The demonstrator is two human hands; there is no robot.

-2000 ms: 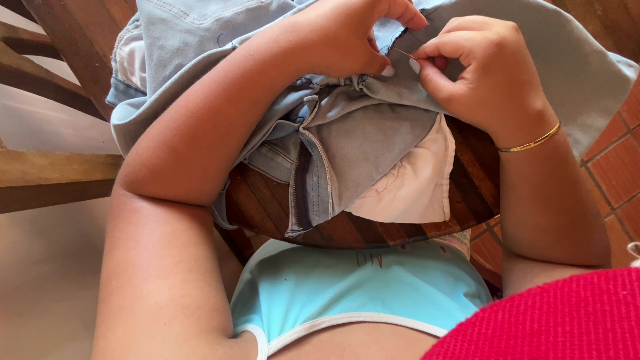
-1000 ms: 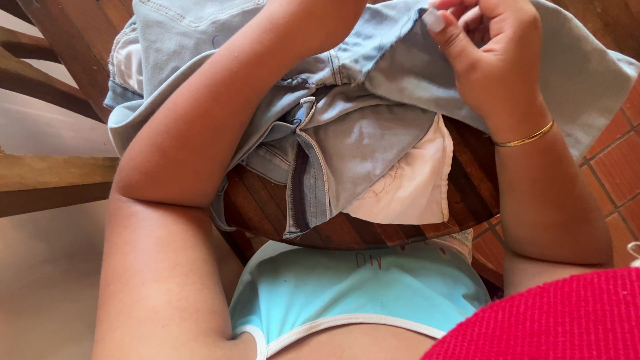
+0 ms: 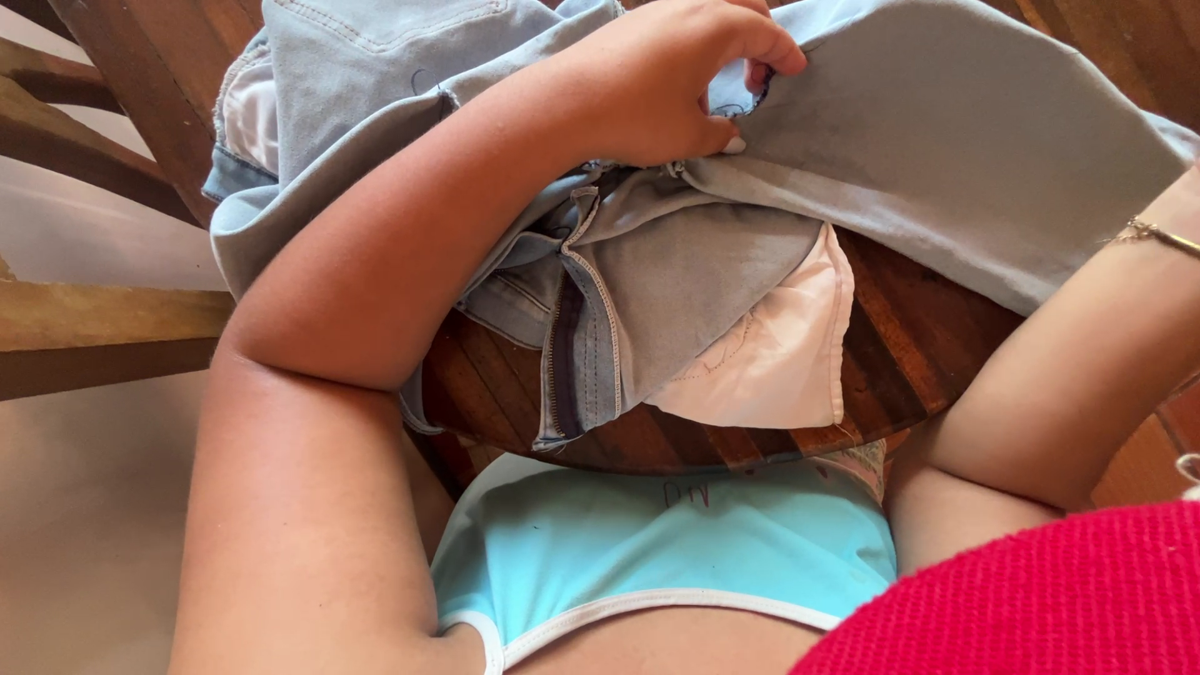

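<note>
Light blue-grey denim trousers (image 3: pixel 900 131) lie turned partly inside out on a round wooden table, under my forearm. My left hand (image 3: pixel 694 80) pinches a fold of the denim near the top centre, thumb and fingers closed on a small edge with dark stitching. Below it hang the fly with its metal zipper (image 3: pixel 555 366) and a pale pink pocket lining (image 3: pixel 778 347) with dark thread marks. My right hand is past the right edge of the view; only the forearm and a gold bracelet show. No needle can be made out now.
The curved rim of the wooden table (image 3: pixel 712 459) is close to my body. A wooden chair (image 3: pixel 103 319) stands at the left. Tiled floor shows at the lower right, beside red knitted fabric (image 3: pixel 1031 600).
My right hand, which held a needle at the denim two seconds ago, has moved right and out of view. My left hand is still at the cloth.
</note>
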